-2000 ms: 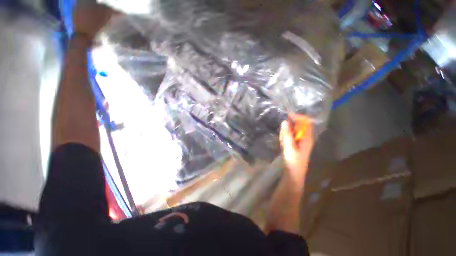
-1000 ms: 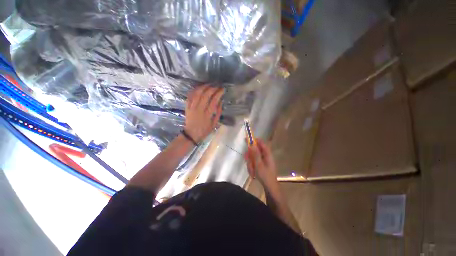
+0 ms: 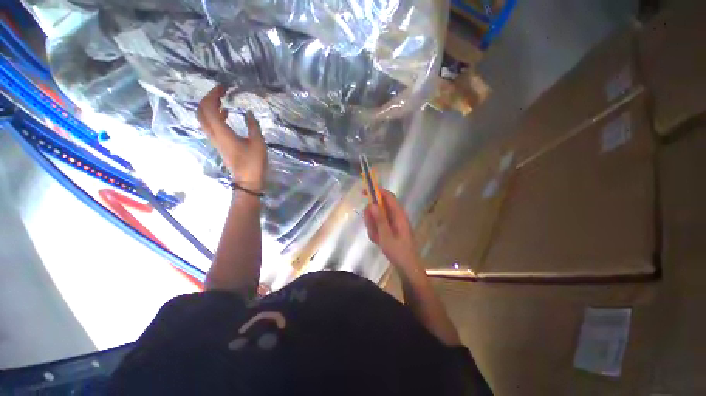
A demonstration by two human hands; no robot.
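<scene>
Large dark bundles in clear, shiny plastic wrap (image 3: 310, 69) lie stacked in front of me, across the top of the view. My right hand (image 3: 391, 224) is closed around an orange utility knife (image 3: 373, 188), its metal blade pointing up at the lower edge of the wrap. Whether the blade touches the film I cannot tell. My left hand (image 3: 236, 143), with a dark band at the wrist, is over the left part of the bundles, fingers spread and curved. It holds nothing that I can see.
Large brown cartons (image 3: 577, 201) stand on the right, one with a white label (image 3: 602, 340). Blue perforated rack posts (image 3: 70, 147) and an orange-red guard tube (image 3: 128, 220) are on the left. Pale pallet slats (image 3: 341, 247) show below the bundles. Torn brown cardboard (image 3: 464, 93) sticks out beyond the bundles.
Since a second ago my left hand has moved left and up, its fingers now spread. The knife has moved slightly left, nearer the wrap. Earlier, my left hand was far up at the left.
</scene>
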